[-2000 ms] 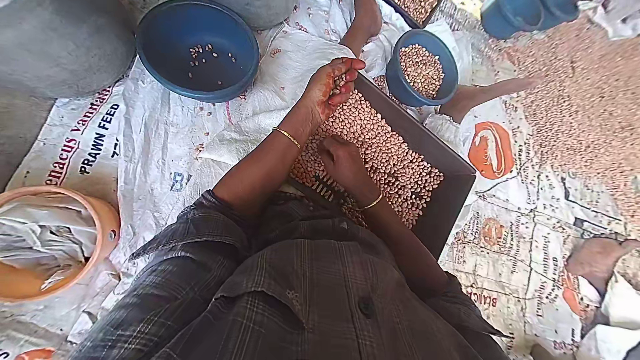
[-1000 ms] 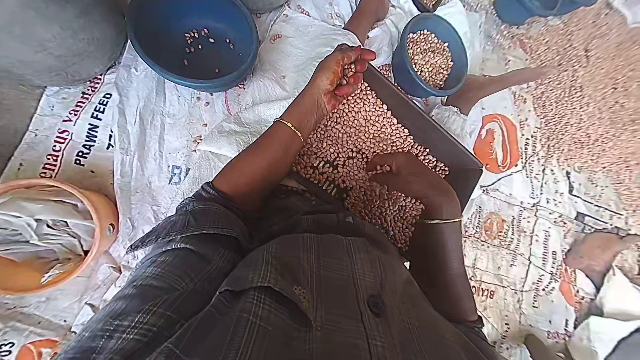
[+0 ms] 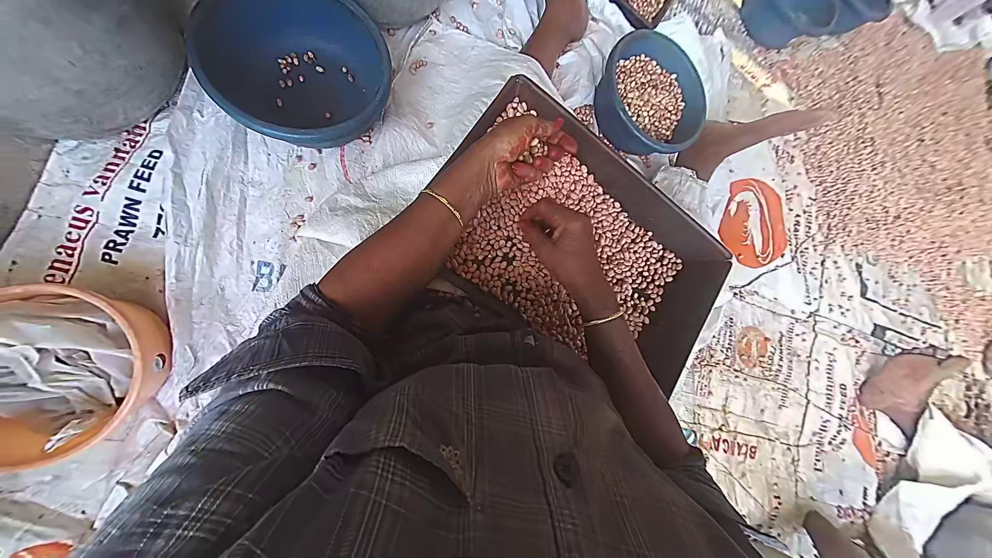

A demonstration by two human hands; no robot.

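A dark rectangular tray (image 3: pixel 686 310) lies before me, tilted in the view, with a layer of pinkish nuts or beans (image 3: pixel 573 194) spread in it. Over the tray's upper left part, my left hand (image 3: pixel 527 153) is turned palm up, its curled fingers cupping several of the nuts; reddish stains show on the fingers. My right hand (image 3: pixel 562 236) is just below it, low over the nuts, with thumb and fingertips drawn together. Whether something is pinched between those fingertips cannot be made out. Each wrist has a thin gold-coloured bangle.
A large blue basin (image 3: pixel 291 132) with a few nuts is at upper left, a blue bowl (image 3: pixel 651 101) of nuts beyond the tray. An orange tub (image 3: pixel 147 356) stands left. Printed sacks (image 3: pixel 225 232) cover the ground. Nuts (image 3: pixel 891 155) spread at right; another person's foot (image 3: pixel 903 387) shows there.
My right hand has moved up and left across the nuts toward my left hand since a second ago. The left hand stays cupped around nuts at the tray's upper side.
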